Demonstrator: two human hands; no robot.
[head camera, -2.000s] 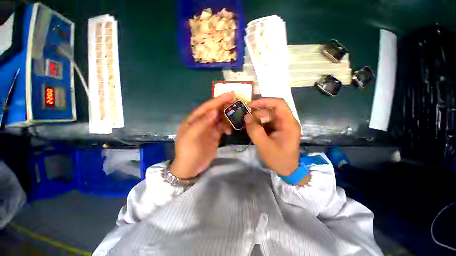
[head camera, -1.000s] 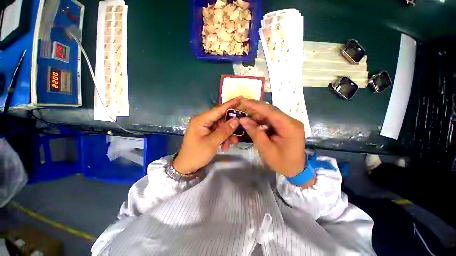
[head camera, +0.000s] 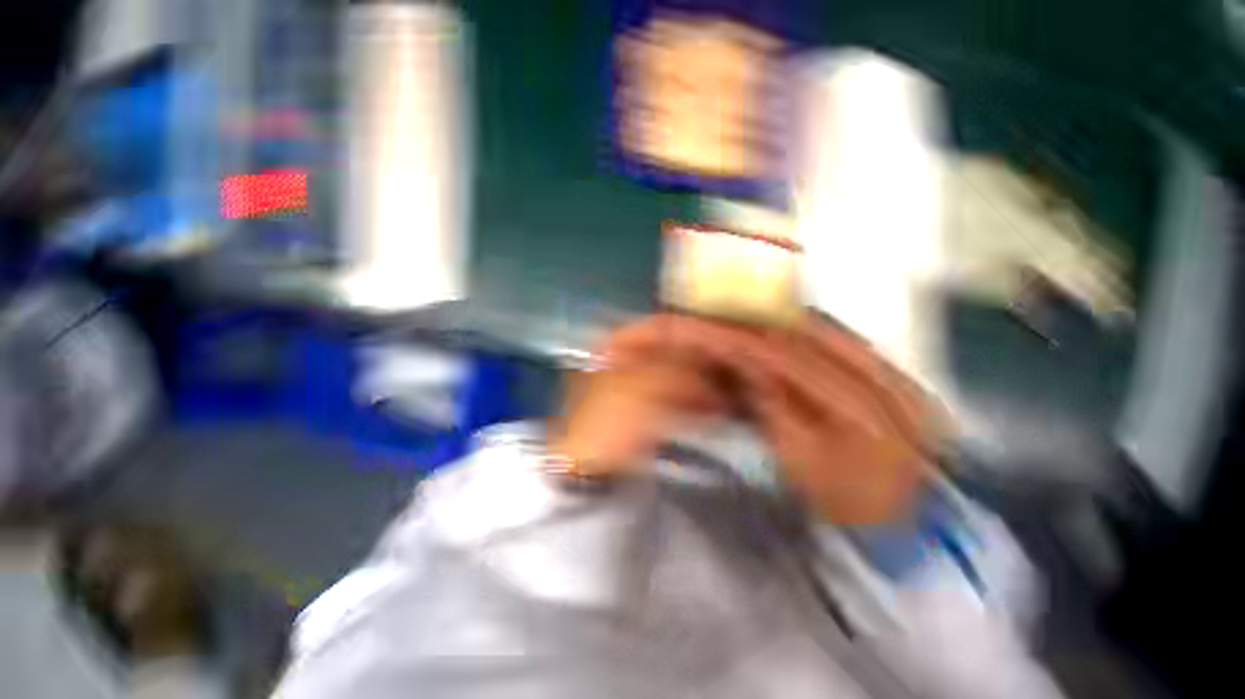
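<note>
The view is strongly blurred. My left hand (head camera: 639, 399) and my right hand (head camera: 849, 426) are close together at the bench's front edge, fingers meeting in the middle. The black watch case seen between them earlier cannot be made out now; the fingers and the blur hide whatever is between them. The square pad (head camera: 733, 277), cream with a red-brown border, lies just beyond my fingers. A bright white sticker sheet (head camera: 874, 178) lies beyond my right hand.
The blue bin (head camera: 703, 180) with tan pieces stands beyond the pad. Another sticker sheet (head camera: 407, 164) and the blue-white box (head camera: 266, 194) with red digits are at left. The cream strip (head camera: 1031, 232) and a plain white strip (head camera: 1185, 341) are at right; watch cases there are too blurred to tell.
The view has swung and blurred, shifting the bench items to the right and tilting them. My hands remain together, but the watch case no longer shows between them.
</note>
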